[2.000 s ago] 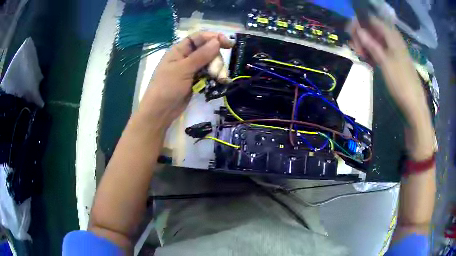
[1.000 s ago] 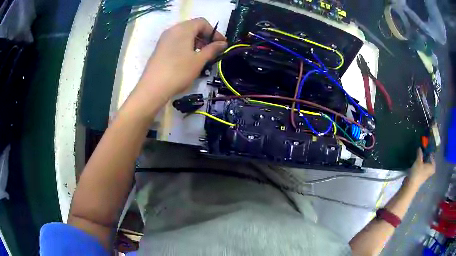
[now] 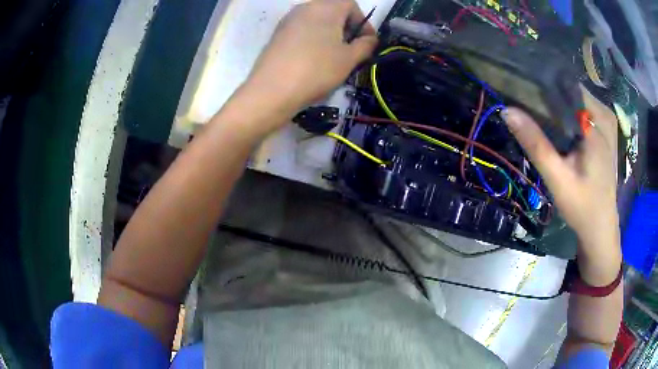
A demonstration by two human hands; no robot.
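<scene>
My right hand (image 3: 577, 166) holds the dark soldering gun (image 3: 516, 68), blurred, its long body pointing left over the back of the housing. Its orange-red trigger shows by my fingers. My left hand (image 3: 328, 54) pinches a short black lead (image 3: 361, 25) at the housing's back left corner. The black socket housing (image 3: 426, 194) lies in front of me with yellow-green wire (image 3: 382, 94), brown wire (image 3: 433, 128) and blue wire (image 3: 475, 155) across it. A small black block (image 3: 317, 119) sits at its left end. A board with a bright blue component (image 3: 534, 198) is at its right end.
Boards with yellow parts and red wires (image 3: 505, 18) lie behind the housing. A pale tape roll (image 3: 593, 61) is at the upper right. A black coiled cord (image 3: 357, 261) runs across my lap to the red wrist band (image 3: 595, 287). A white board (image 3: 216, 72) lies under the work.
My right hand has come from the far right to above the housing with the soldering gun. The view has shifted, and my left hand still pinches the black lead.
</scene>
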